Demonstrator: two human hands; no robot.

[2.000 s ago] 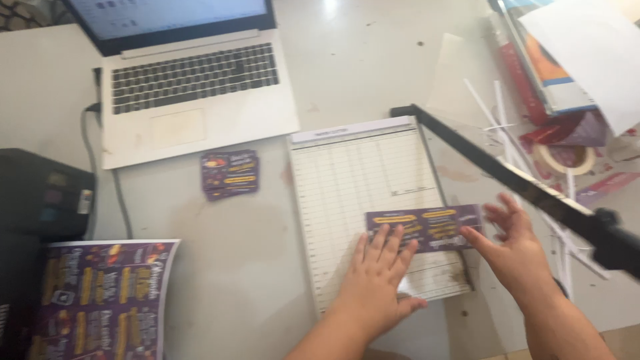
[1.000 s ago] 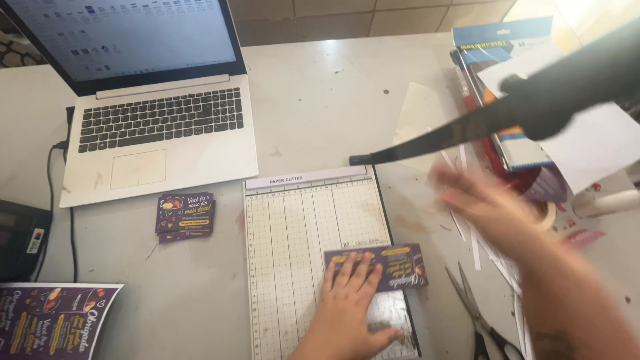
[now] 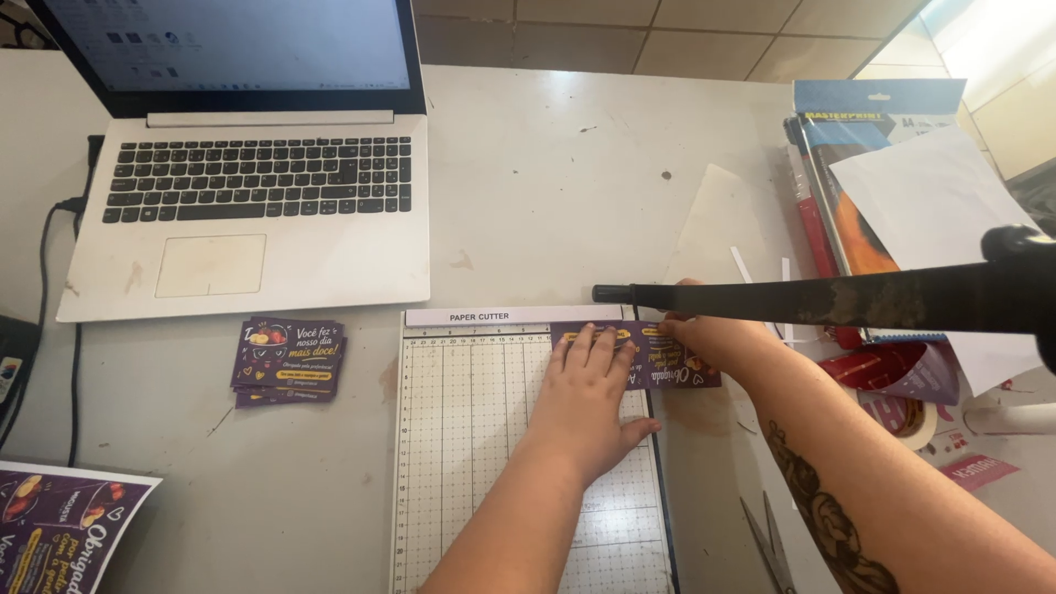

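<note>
A purple printed card strip (image 3: 689, 375) lies across the top right of a white gridded paper cutter (image 3: 462, 429), its right part beyond the cutting edge. My left hand (image 3: 590, 384) presses flat on the strip's left part, fingers slightly spread. Under the raised black blade arm (image 3: 825, 304), my right hand (image 3: 709, 330) has its fingertips on the strip's upper right part; the arm hides some of these fingers. A stack of purple cards (image 3: 287, 361) sits left of the cutter.
A laptop (image 3: 346, 256) stands at upper left, a printed purple sheet (image 3: 66, 520) at lower left. To the right are scissors (image 3: 769, 540), a tape roll (image 3: 916, 425), white paper strips (image 3: 785, 289), a loose white sheet (image 3: 924, 214) and a paper pack (image 3: 879, 95).
The strip has moved up to the cutter's top edge with my left hand on it. The blade arm has been raised. My right hand, away from the strip a second ago, is back at it.
</note>
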